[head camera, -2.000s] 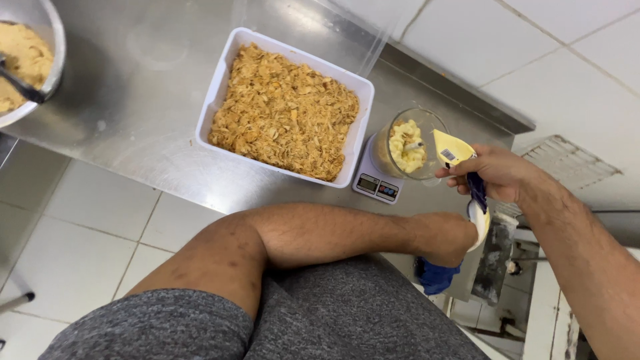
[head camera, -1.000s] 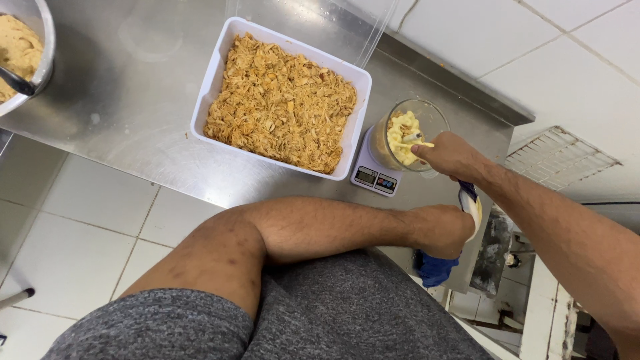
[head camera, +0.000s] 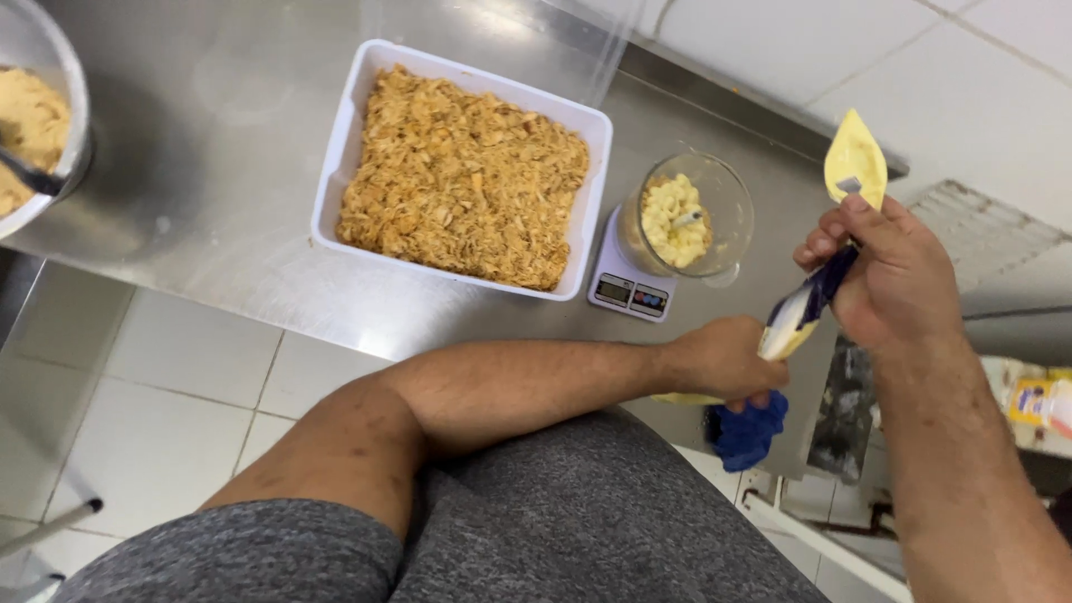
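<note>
My left hand grips the lower part of a yellow, white and dark blue flexible package. Near the package's open, pointed end, my right hand pinches it; the yellow inside faces up. To the left of my right hand, a clear round container stands on a white digital kitchen scale. It holds pale yellow creamy paste over a tan food. Beside the scale is a white plastic tub full of shredded, orange-brown filling. Crumpled blue material lies just below my left hand.
A metal bowl of beige dough-like food with a dark-handled utensil stands at the far left of the steel counter. A tiled wall and a wire rack bound the right side.
My right hand has moved from over the clear container's rim to the right, away from it. The package's open end now points up, clear of the container.
</note>
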